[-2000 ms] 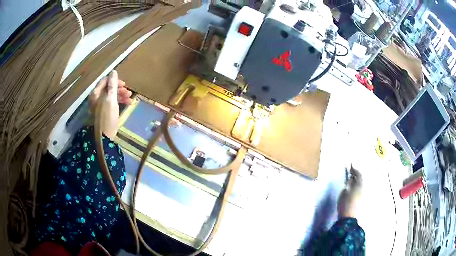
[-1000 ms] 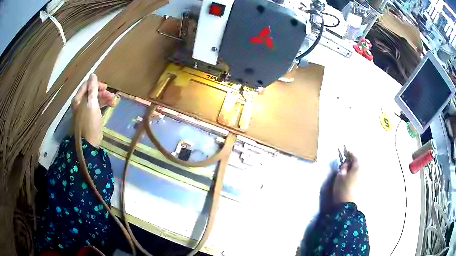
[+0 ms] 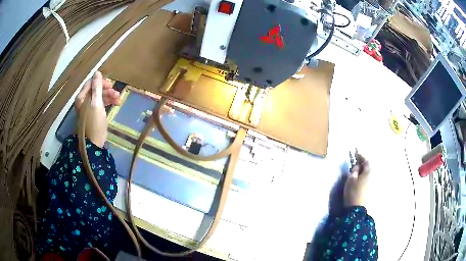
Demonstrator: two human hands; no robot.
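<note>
A tan-brown bag panel [image 3: 301, 112] lies under the dark grey sewing machine head [image 3: 271, 41], pressed by a yellow-gold clamp frame [image 3: 204, 71]. A narrow brown handle strap [image 3: 225, 193] hangs from the panel's near edge in loops over the clear-grey template [image 3: 168, 178]. My left hand [image 3: 94, 112] is by the panel's left near corner, with a loose strap [image 3: 88, 163] held in it. My right hand [image 3: 356, 178] is right of the panel, closed around small thin metal snips or tweezers [image 3: 352, 156], off the panel.
A thick bundle of brown strips [image 3: 30, 76] fills the left side. A grey control screen [image 3: 437, 94] stands at the right rear, with a red thread cone [image 3: 430, 165] near it. A yellow disc [image 3: 395, 123] and a thin black cable [image 3: 414, 204] lie on the right tabletop.
The panel and clamp frame have shifted slightly away from me under the head. My right hand was blurred two seconds ago and now rests steady. My left hand keeps its place by the panel corner.
</note>
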